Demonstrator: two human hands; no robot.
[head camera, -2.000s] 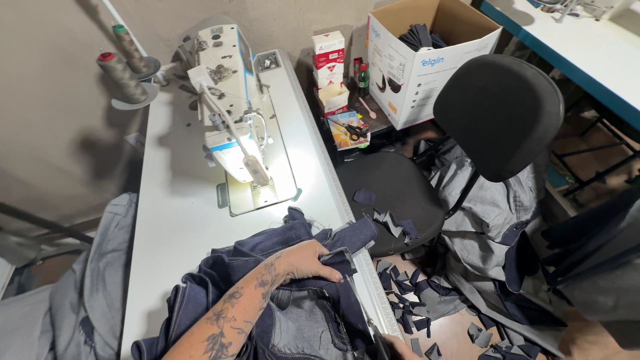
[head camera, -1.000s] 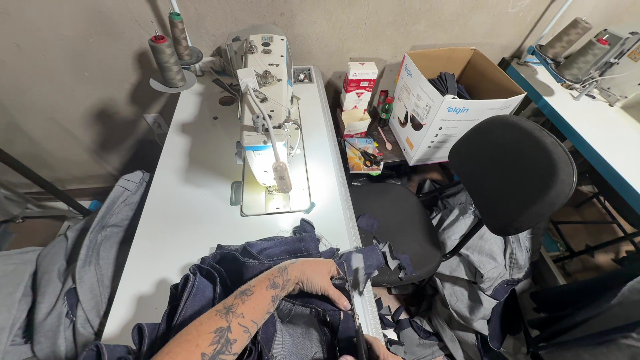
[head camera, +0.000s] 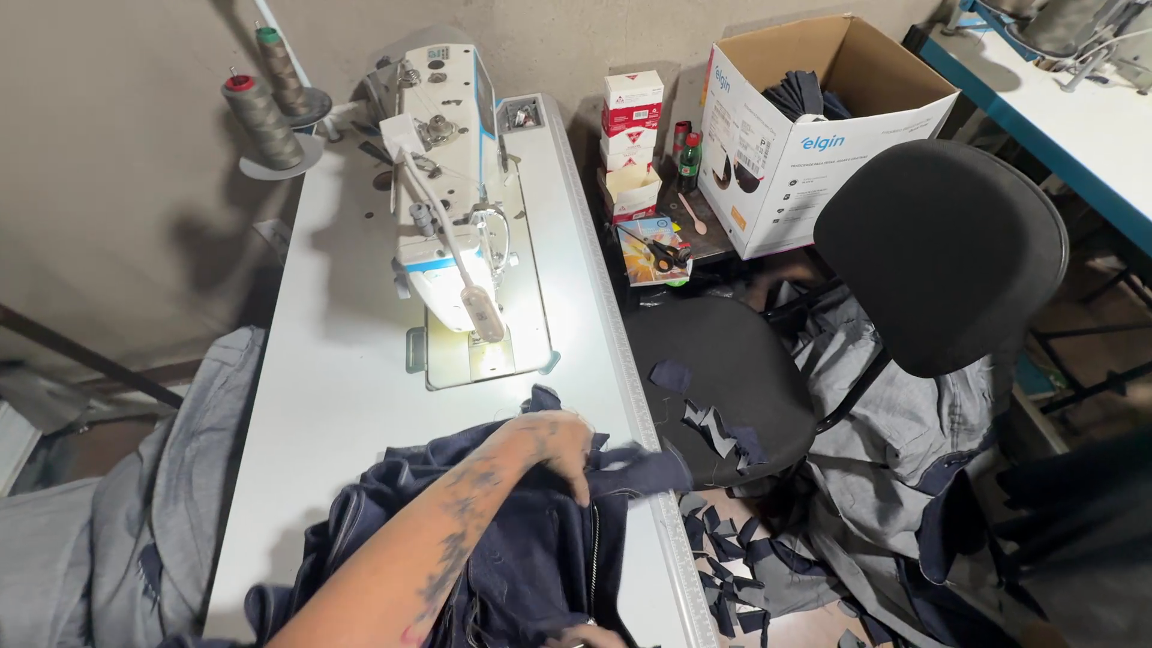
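Dark denim trousers (head camera: 513, 567) lie bunched on the front of the white sewing table, a metal zipper showing along one edge. My left hand (head camera: 562, 445), on a tattooed forearm, grips the denim at its upper edge, where a waistband strip sticks out over the table's right edge. Low in the frame, my right hand (head camera: 589, 635) shows only in part beside the lower end of the zipper; what it holds is hidden. An industrial sewing machine (head camera: 450, 198) with its lamp lit stands beyond the cloth.
A black chair (head camera: 729, 387) with denim scraps on its seat stands right of the table (head camera: 351, 351). Cut scraps (head camera: 729, 567) and grey-blue denim (head camera: 846, 504) lie below. Scissors (head camera: 661, 255), small boxes and an open carton (head camera: 810, 171) are behind. Thread cones (head camera: 261, 121) stand at left.
The dark denim has been shifted, so the zipper now shows and the waistband strip juts past the table edge. My right hand is lower in the view, and the scissor-like tool near it no longer shows.
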